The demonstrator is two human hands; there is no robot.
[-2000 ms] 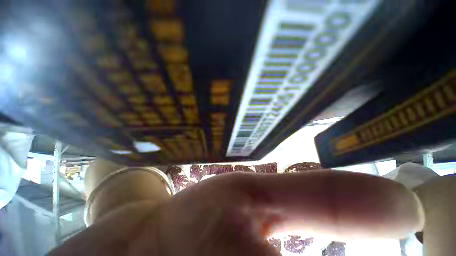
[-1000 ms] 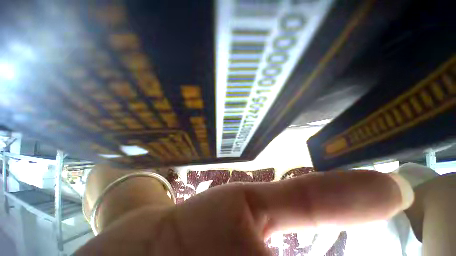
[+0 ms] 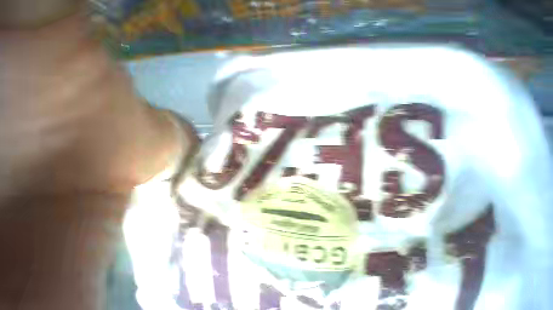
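Note:
A large, blurred area of skin [image 3: 67, 133], seemingly a hand or wrist very close to the lens, fills the left side. Its fingers cannot be made out, and I cannot tell whether it is my left or my right hand or whether it holds anything. Beside it, white cloth [image 3: 485, 145] with large dark-red lettering fills the middle and right. A pale yellow round tag [image 3: 297, 224] with small dark print lies in front of the cloth; its print looks upside down.
A blurred dark blue-green band [image 3: 339, 27] with orange patches and small bright specks crosses the top edge. A pale blue-grey strip [image 3: 164, 79] shows below it at upper left. Strong glare and blur hide the rest.
The view has swung sharply. The black boxes with gold print and the white barcode label are gone, as is the extended finger. The red-lettered cloth is much larger, and the yellow tag has appeared.

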